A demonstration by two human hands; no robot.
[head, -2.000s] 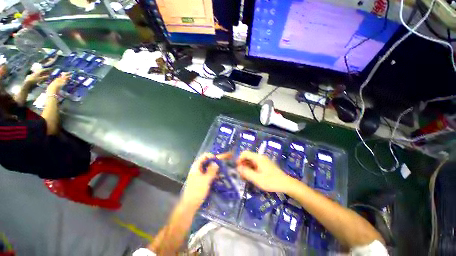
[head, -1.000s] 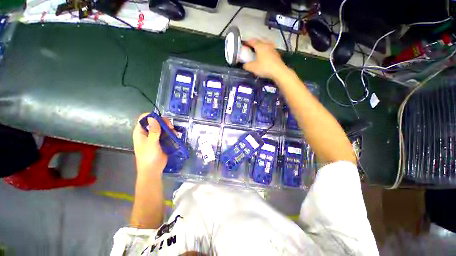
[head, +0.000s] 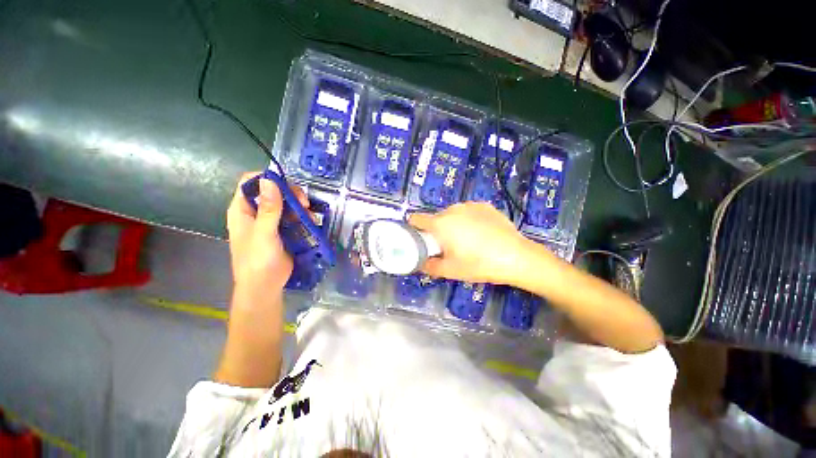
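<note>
My left hand (head: 259,234) holds a blue handheld unit (head: 306,231) tilted over the lower left pocket of the clear blister tray (head: 358,204). A thin black cable (head: 234,118) reaches the top of this unit. My right hand (head: 474,241) grips the white-grey barcode scanner (head: 395,247) by its handle, its round head over the tray's lower row, near a white label it partly hides. Blue units with white labels lie in the upper row, such as one at the left (head: 328,131). Lower units (head: 468,299) are partly covered by my right hand and the scanner.
Tall ribbed stacked trays (head: 769,259) stand at the right with a pale cord (head: 716,250). White cables (head: 633,161) loop at the upper right near black devices (head: 608,46). A dark block with a pale label (head: 546,12) sits at the top. A red stool (head: 76,250) is at the left.
My right hand has brought the scanner from behind the tray down over its lower row. My left hand still holds the unit. The view has shifted, and the mouse has left it.
</note>
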